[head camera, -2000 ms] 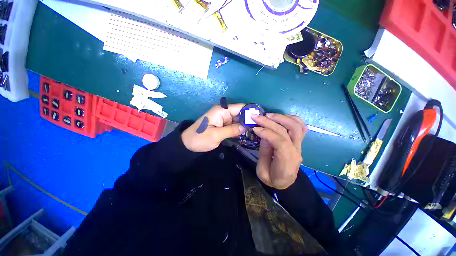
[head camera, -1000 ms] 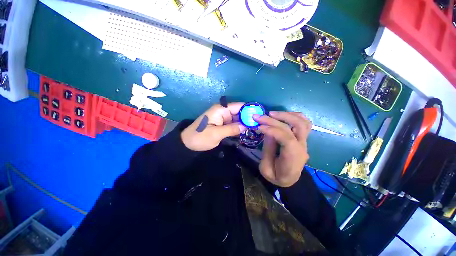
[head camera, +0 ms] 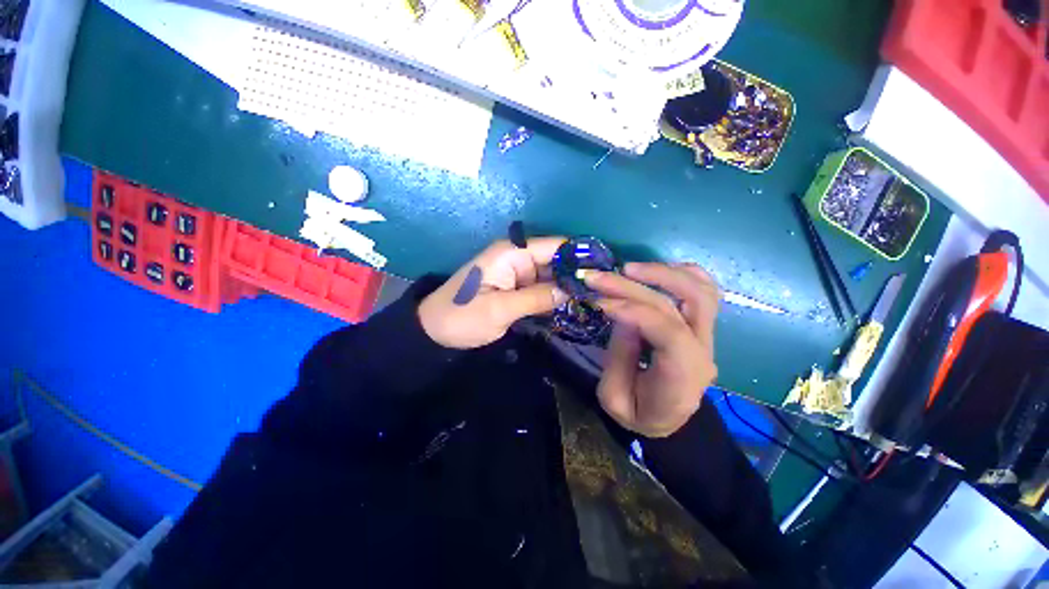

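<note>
The round display module is held up in front of me, its glass mostly dark with a small bright patch near the top. My left hand grips its left edge between thumb and fingers; grey-black patches show on two fingers. Just below the display is the dark round watch case with cluttered metallic parts inside, partly hidden by my fingers. My right hand has a fingertip on the display's lower right face; its other fingers are curled, and whether they hold anything I cannot tell.
White backing scraps lie left, below a dotted sheet. A white shelf is at the back. Right are the small-parts tray, green screw tray, tweezers, a wrapped blade and an orange-and-black tool.
The display went from a white square to a full blue glow, and is now mostly dark. My right hand has shifted slightly right; my left hand has barely moved.
</note>
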